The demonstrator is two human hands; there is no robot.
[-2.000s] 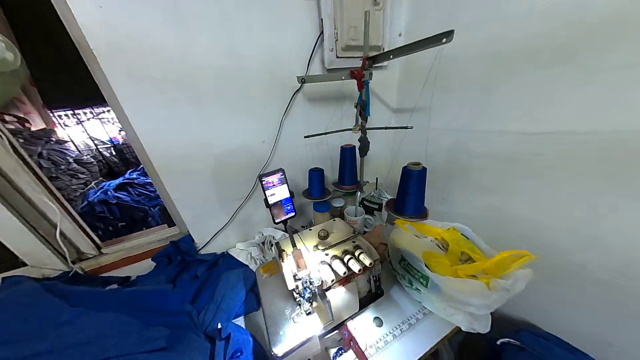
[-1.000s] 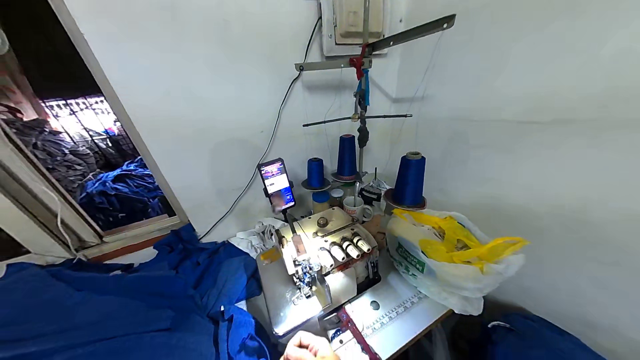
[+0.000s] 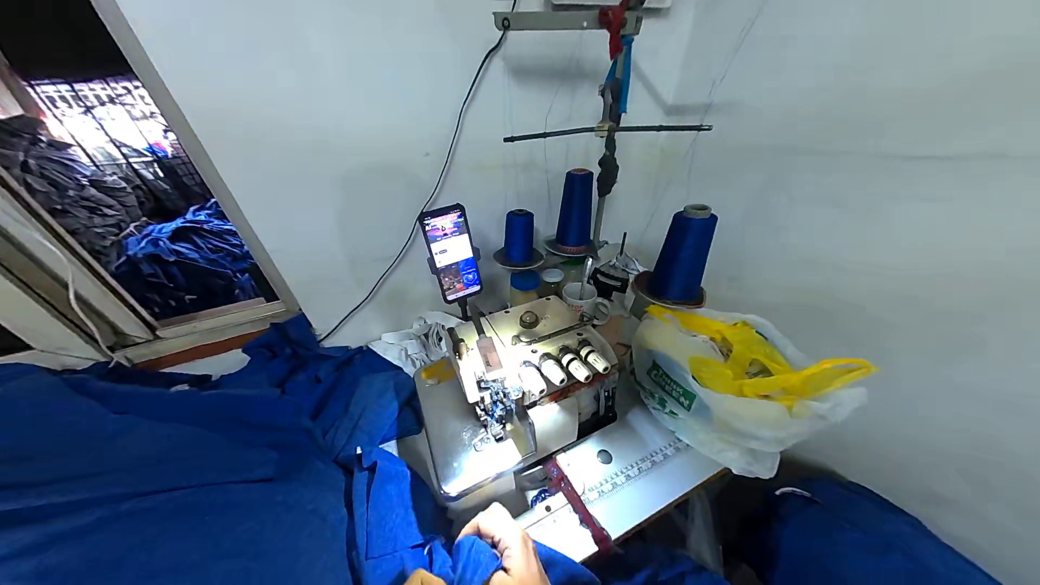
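Note:
My right hand [image 3: 508, 548] is at the bottom centre, its fingers closed on a bunched piece of blue fabric [image 3: 474, 562]. Just left of it, only a small part of my left hand [image 3: 424, 578] shows at the bottom edge, against the same fabric; its grip is hidden. Above the hands stands an overlock sewing machine [image 3: 552, 329] with its lamp lit on the needle area and metal plate. Large blue cloth pieces [image 3: 162, 471] lie to the left. Blue thread cones [image 3: 684, 256] stand behind the machine.
A phone [image 3: 451, 253] is mounted behind the machine. A white plastic bag with a yellow one [image 3: 751, 357] sits at the right of the table. A mug [image 3: 580, 297] and jars stand near the thread stand [image 3: 609, 130]. More blue fabric [image 3: 861, 536] lies lower right.
Two seconds ago no hand was in view; one hand showed at the bottom edge a second ago. Now both show there, with blue fabric in my right hand.

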